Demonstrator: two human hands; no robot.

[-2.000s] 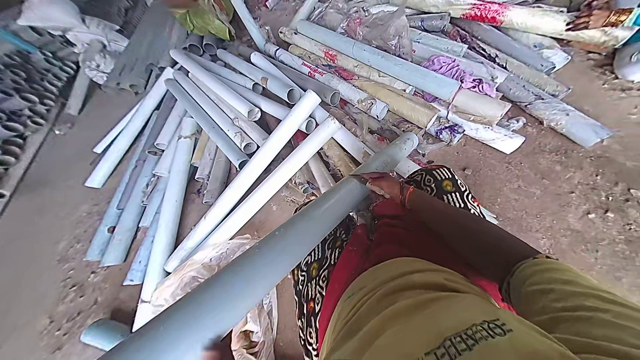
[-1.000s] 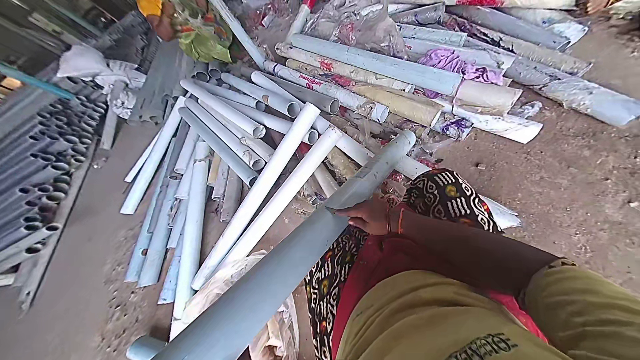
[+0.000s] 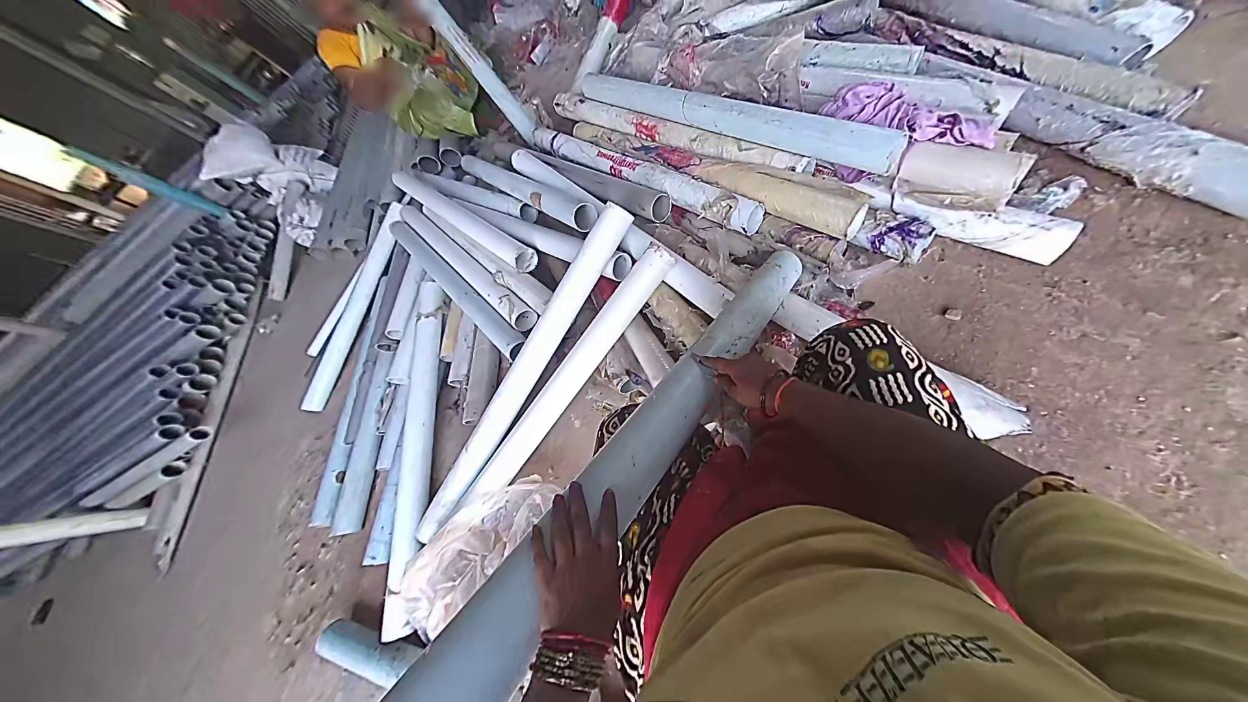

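A large blue-grey plastic pipe lies slantwise across my lap, its upper end pointing to the upper right. My right hand grips its side near that end, at a cut or seam in the surface. Farther down, my left hand rests flat on the pipe with its fingers apart. Two white plastic pipes lean just beyond it. Crumpled clear plastic sheeting touches the far side of the pipe by my left hand. A short blue pipe piece lies on the ground at the bottom.
A loose heap of pipes spreads ahead. Stacked grey pipes stand at the left behind a long rail. Wrapped pipes and a purple cloth lie at the upper right. Another person is at the top left.
My left hand has come into view onto the pipe; one second ago it was not visible. My right hand stays near the pipe's upper end. The view has shifted left, showing more stacked pipes.
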